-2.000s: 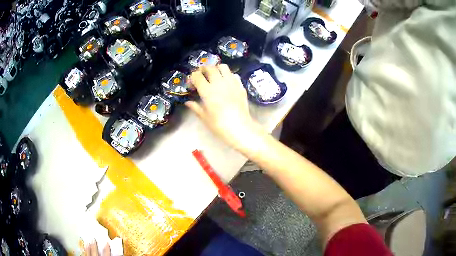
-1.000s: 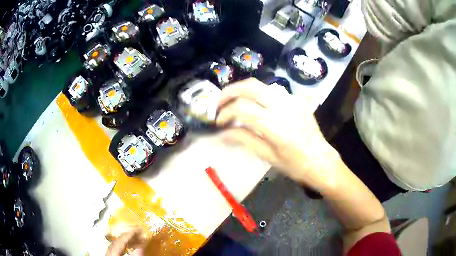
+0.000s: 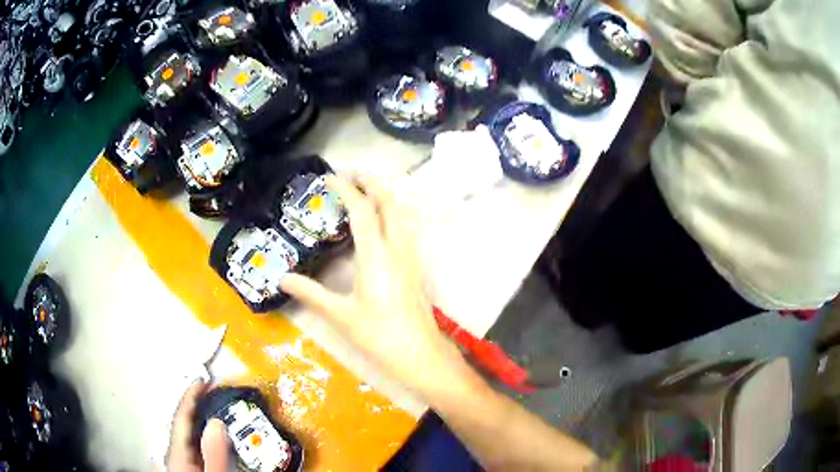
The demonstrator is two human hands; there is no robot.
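A black camera unit with a silver inside and an orange dot (image 3: pixel 256 441) lies at the bottom of the view. My left hand (image 3: pixel 195 438) is at its left side, with its fingers against the rim; the lower part is cut off by the frame edge. My right hand (image 3: pixel 373 267) is spread over two standing camera units. Its thumb is at the edge of the nearer unit (image 3: pixel 261 263) and its fingertips are by the farther unit (image 3: pixel 315 205). It holds nothing visible. A crumpled white wipe (image 3: pixel 460 164) lies beyond my right hand.
More camera units (image 3: pixel 410 100) stand at the back, with others (image 3: pixel 536 143) along the right edge. Dark units (image 3: pixel 43 315) mass at far left. The red air gun (image 3: pixel 484 350) crosses the bench edge, partly behind my right hand. A seated person's pale sleeve (image 3: pixel 737 166) is at right.
The unit my right hand was lifting is gone from the row, and a unit now lies at my left hand. My right hand has moved back left, fingers spread. The white wipe is now visible.
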